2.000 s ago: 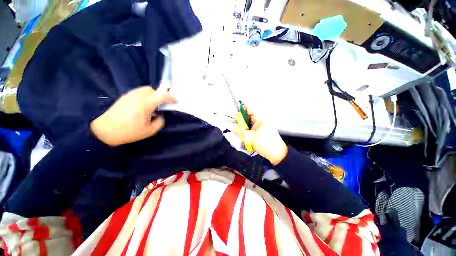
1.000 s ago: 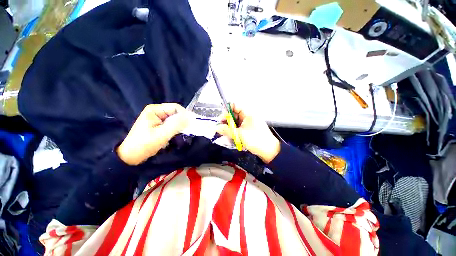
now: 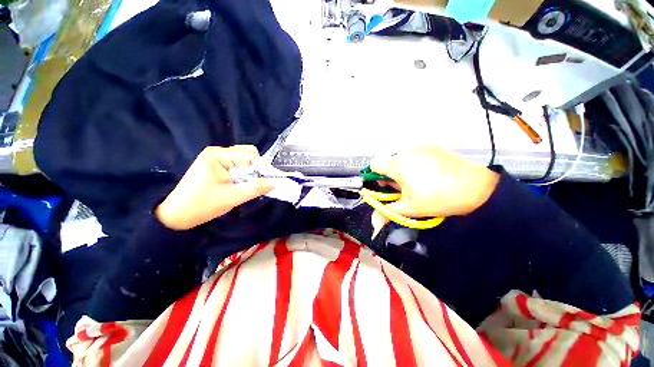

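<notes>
The dark navy garment piece covers the left of the table and hangs towards my lap. My left hand pinches its edge with the white backing between thumb and fingers. My right hand holds the scissors by the yellow and green handle loops. The silver blades point left and lie at the white backing, close to my left fingertips. Whether the blades are fully closed, and how much cloth is between them, cannot be told.
The white machine bed lies beyond my hands, with a ruler strip along its front edge. An orange-brown handle and dark cords lie at right. The machine head stands behind, with cardboard and a pale green block.
The scissors have turned from pointing up the table to pointing left, with their blades at the backing. My right hand has moved right and rotated. My left hand still pinches the cloth.
</notes>
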